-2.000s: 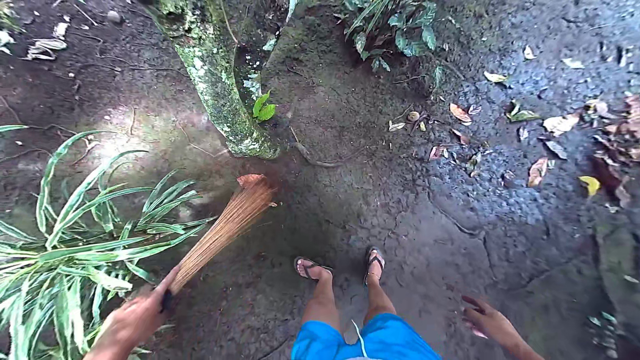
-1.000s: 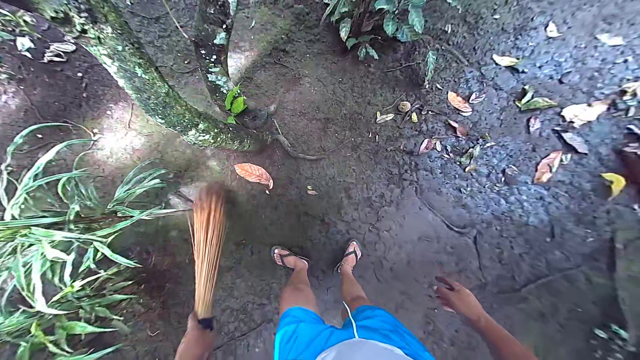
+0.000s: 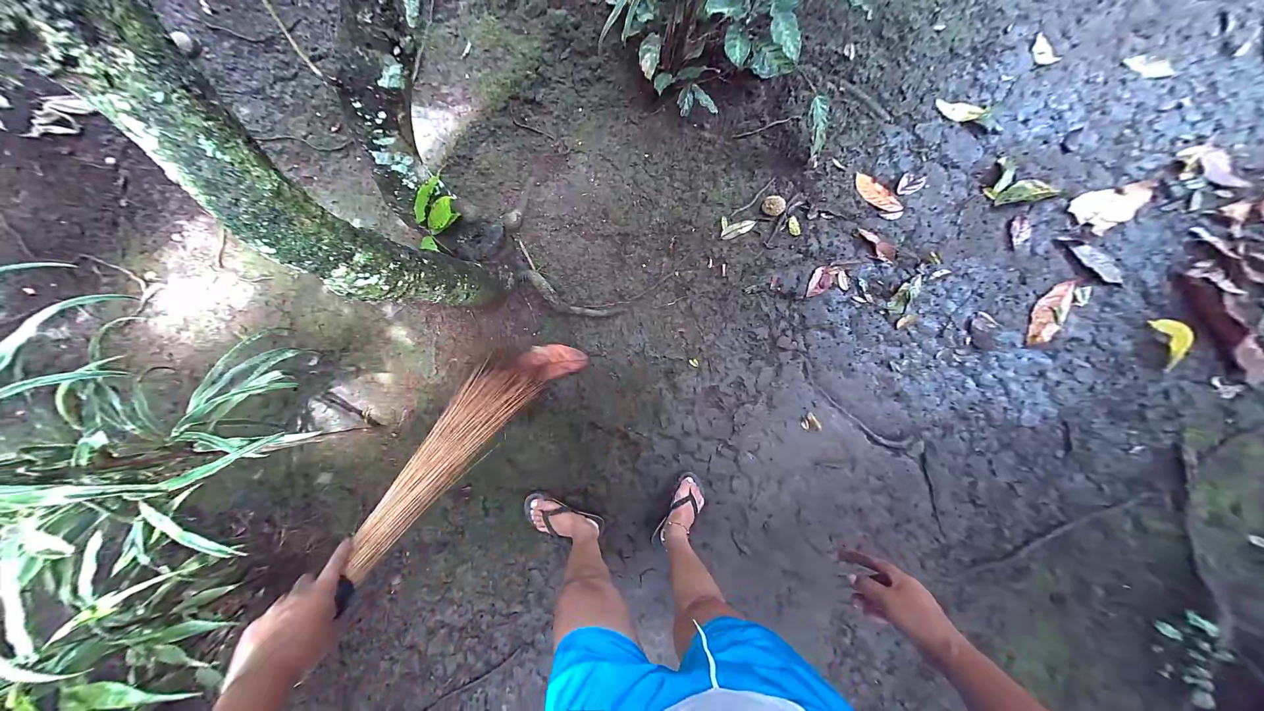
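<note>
My left hand point(image 3: 296, 617) is closed around the dark-banded end of a stick broom point(image 3: 444, 459) made of thin brown bristles. The broom slants up and right over the dirt, its tip blurred. Against that tip lies a reddish-brown dry leaf point(image 3: 561, 360), partly covered by the bristles. On the right, my right hand point(image 3: 894, 597) hangs above the ground with fingers apart, holding nothing. Between the hands are my feet in flip-flops point(image 3: 565, 517).
A mossy tree trunk point(image 3: 267, 207) and roots point(image 3: 583, 310) cross the upper left. Striped long-leaved plants point(image 3: 118, 543) crowd the left side. Fallen leaves point(image 3: 1052, 311) lie scattered at right, with a yellow leaf point(image 3: 1173, 341) among them. A leafy shrub point(image 3: 741, 39) grows at the top.
The broom's tip has swung right since one second ago, and the reddish-brown leaf has moved right along the ground. My right hand stays empty.
</note>
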